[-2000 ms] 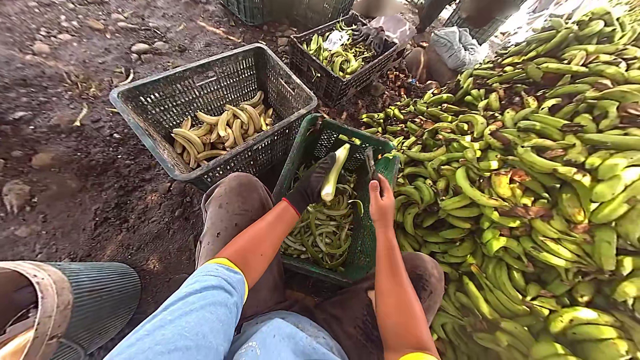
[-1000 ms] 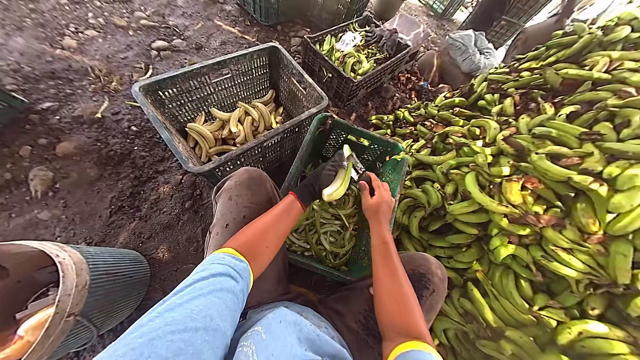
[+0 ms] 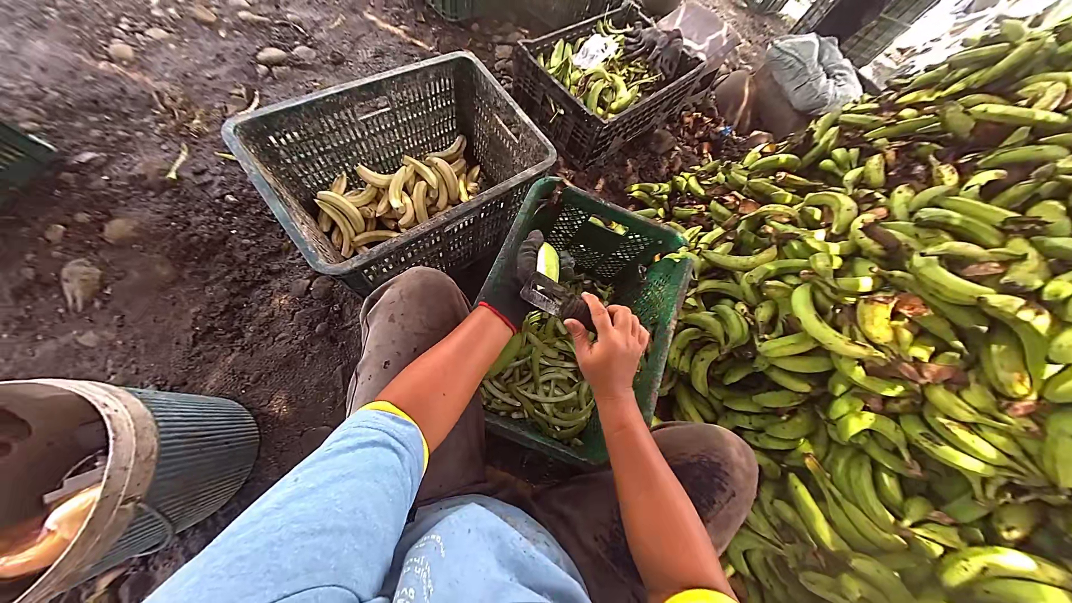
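Note:
My left hand (image 3: pixel 521 275), in a dark glove with a red cuff edge, grips a partly peeled green plantain (image 3: pixel 548 261) above the green plastic crate (image 3: pixel 678 289) between my knees. My bare right hand (image 3: pixel 610 339) holds a peeler-like tool (image 3: pixel 544 295) by its dark handle, its metal blade against or close to the plantain's lower end. Green peel strips (image 3: pixel 544 381) lie in the crate below both hands. Peeled plantains (image 3: pixel 402 197) rest in the larger dark crate (image 3: pixel 276 180) ahead on the left.
A big heap of green plantains (image 3: pixel 871 327) covers the right side. Beyond the crates stands a black crate (image 3: pixel 578 138) with green peels and a dark glove. A ribbed bucket (image 3: pixel 201 452) is at lower left. Stones lie on the muddy ground, and a grey sack (image 3: pixel 812 71) sits at the back.
The plantain was held up, long and slanting, in the left hand; now it is mostly hidden by the glove. The right hand with the tool has come in close to it.

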